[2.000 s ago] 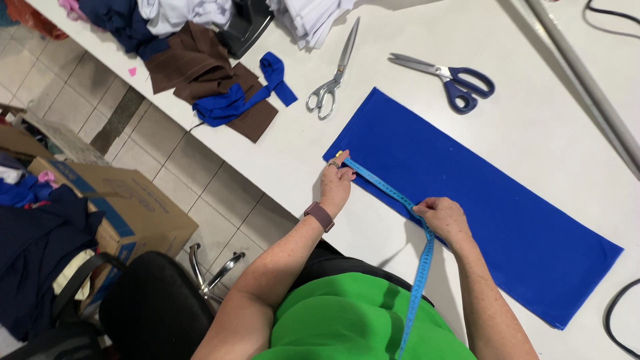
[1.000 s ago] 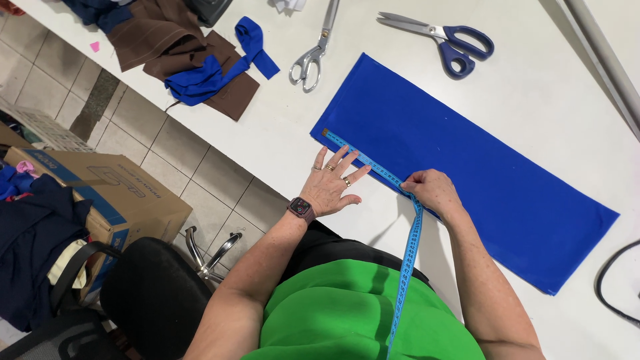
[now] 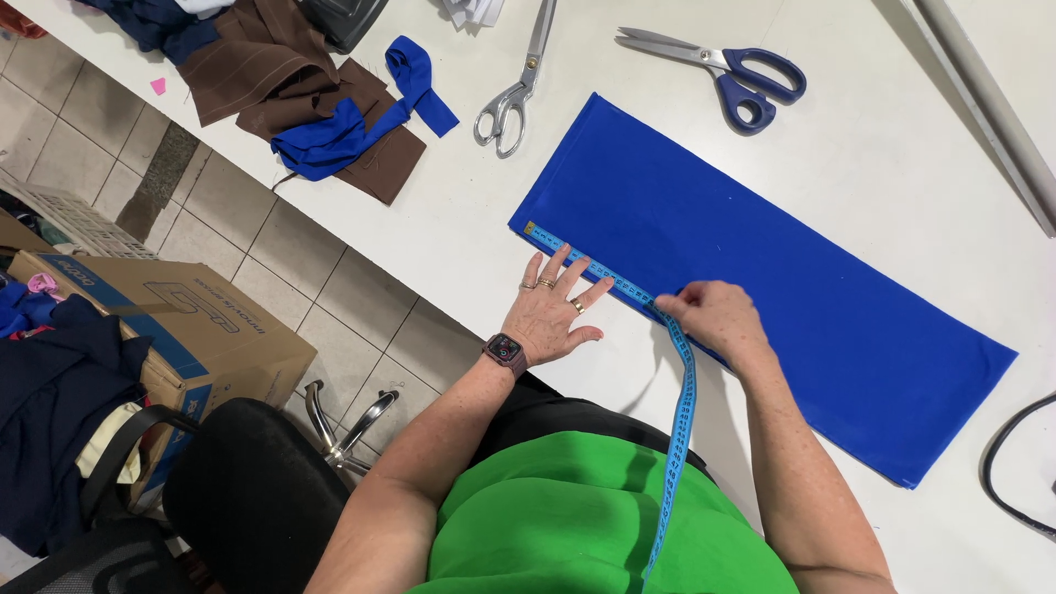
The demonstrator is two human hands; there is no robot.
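Note:
A folded piece of blue fabric [image 3: 742, 256] lies flat and slanting on the white table. Along its near edge runs a light blue tape measure [image 3: 678, 412], whose metal-tipped end rests near the fabric's left corner and whose rest hangs down over the green top. My left hand [image 3: 551, 309] is spread, its fingertips resting on the tape and the fabric edge, gripping nothing. Between thumb and fingers my right hand [image 3: 716, 318] pinches the tape at the fabric's edge, where the tape bends toward my body.
All-metal scissors [image 3: 516, 99] and blue-handled scissors [image 3: 726, 74] lie beyond the fabric. Brown fabric pieces [image 3: 371, 173] with a blue strip [image 3: 322, 140] are at the upper left. A long metal bar [image 3: 982, 107] is at the upper right, a black cable [image 3: 994, 478] at the right. A black chair [image 3: 247, 495] and cardboard box [image 3: 239, 322] stand left.
My left hand has let go of the tape's end and lies spread farther along the tape. My right hand keeps its pinch on the tape. The view has shifted somewhat.

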